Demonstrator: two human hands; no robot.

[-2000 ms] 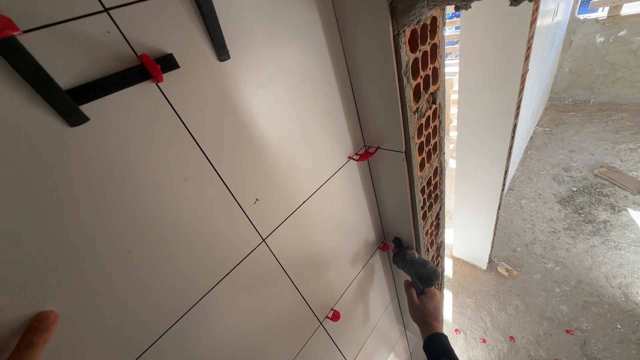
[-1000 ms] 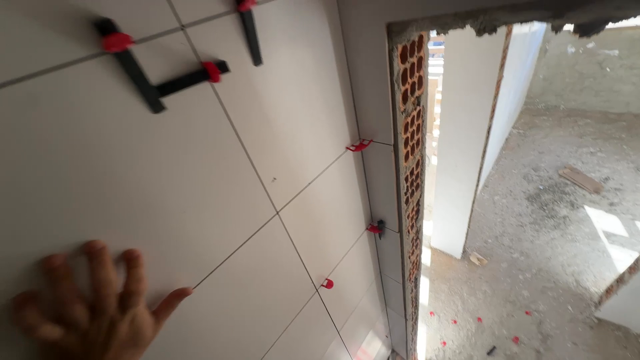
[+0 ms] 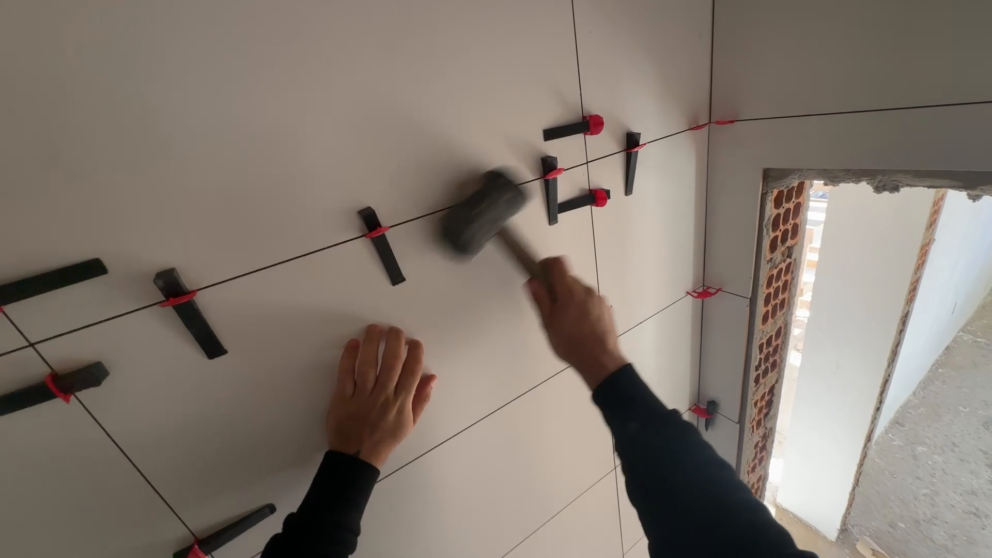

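My right hand (image 3: 576, 318) grips the wooden handle of a rubber mallet (image 3: 484, 213), whose dark head is blurred in front of the tiled wall by a joint. My left hand (image 3: 378, 391) lies with its palm against a large light wall tile (image 3: 480, 341), below that joint, holding nothing. Black levelling wedges sit in red clips along the joint: one wedge (image 3: 382, 246) left of the mallet head, another (image 3: 190, 314) farther left, and one (image 3: 550, 190) to its right. A red clip (image 3: 598, 198) holds a further wedge near the tile crossing.
At the right, an opening has an edge of exposed hollow bricks (image 3: 777, 294) and rough mortar (image 3: 876, 180). Beyond it stand a white wall panel (image 3: 860, 325) and a rough concrete floor (image 3: 938, 457). Near the inner corner a small wedge (image 3: 711, 415) sits in a clip.
The view has swung left and up along the wall. The mallet, near the brick edge two seconds ago, is now over the wedged joint. My left hand's spread fingers are closer together.
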